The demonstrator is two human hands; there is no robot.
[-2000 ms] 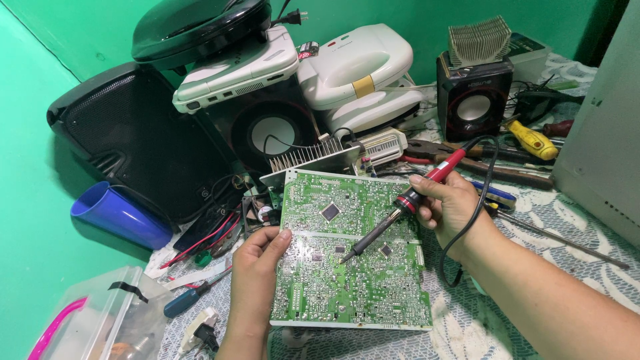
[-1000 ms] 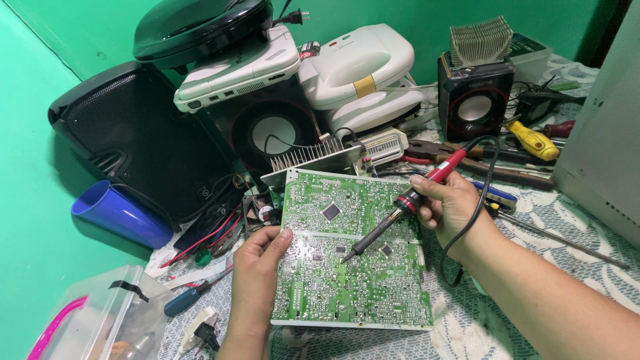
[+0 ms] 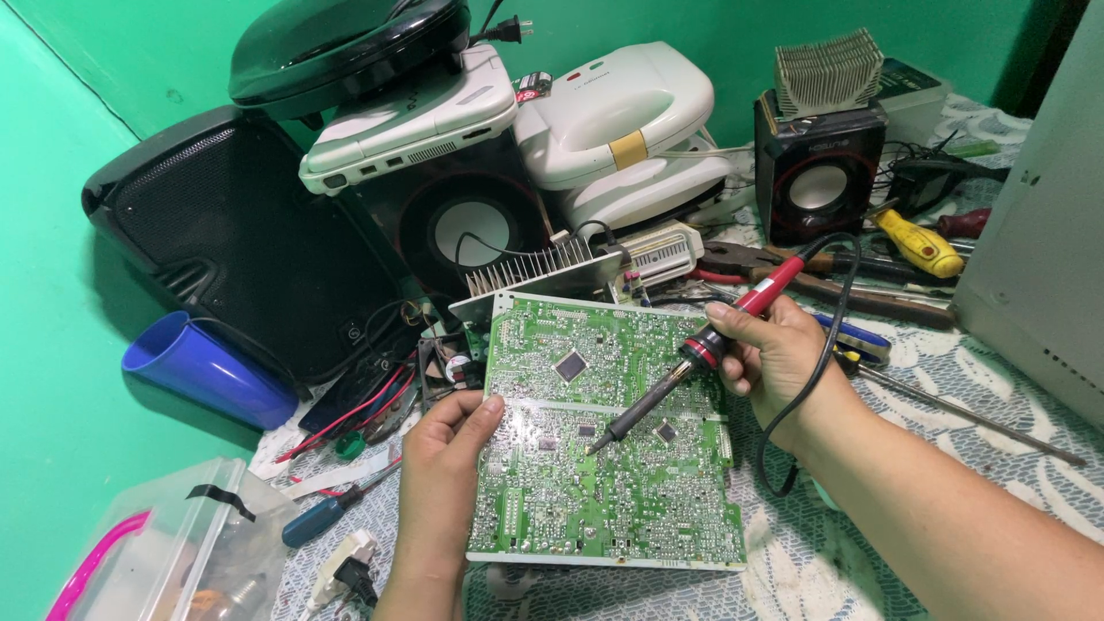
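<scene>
A green printed circuit board with many solder points and a few black chips is tilted up in front of me. My left hand grips its left edge, thumb on the face. My right hand holds a red-handled soldering iron, whose metal tip points down-left at the middle of the board, just below a small chip; whether it touches cannot be told. The iron's black cord loops over my right wrist. Behind the board's top edge stands a finned metal heat sink.
Left are a blue plastic cup, a large black speaker, a blue-handled screwdriver and a clear plastic box. Behind stand a white appliance and a small speaker. Pliers and a yellow-handled screwdriver lie right, beside a grey metal case.
</scene>
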